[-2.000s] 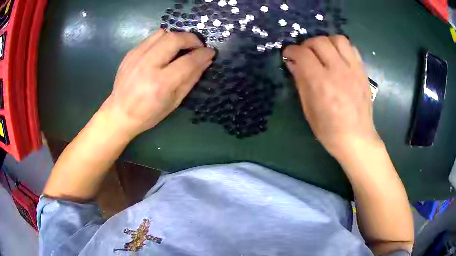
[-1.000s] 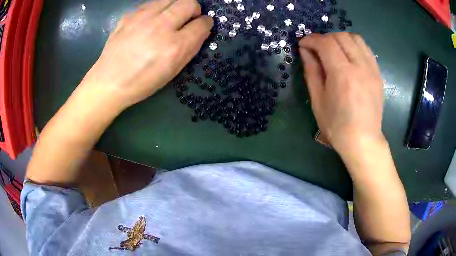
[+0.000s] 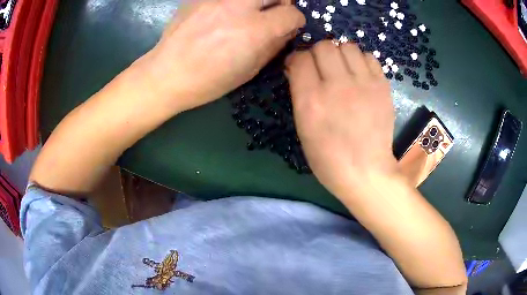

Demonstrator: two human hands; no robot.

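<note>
A loose pile of small round pieces lies on the dark green mat. Black ones [image 3: 263, 115] show below and between the hands. White-faced ones mixed with black [image 3: 382, 37] lie at the upper right. My left hand [image 3: 222, 49] is over the pile's upper left, fingers bent, fingertips partly cut off by the top edge. My right hand [image 3: 342, 103] is back-up over the middle of the pile, its fingertips among the pieces. Whether either hand pinches a piece is hidden. A copper phone-like body [image 3: 425, 151] with a round-lens cluster lies right of my right hand, partly behind the wrist.
A black smartphone [image 3: 495, 158] lies at the right of the green mat [image 3: 231, 181]. Stacked red foam trays [image 3: 26, 80] stand at the left edge. Another red tray [image 3: 500, 26] is at the upper right. A white box edge [image 3: 516, 239] shows at the far right.
My right hand has moved left over the pile, uncovering the copper body. My left hand has moved right toward it. The whole view has also shifted somewhat.
</note>
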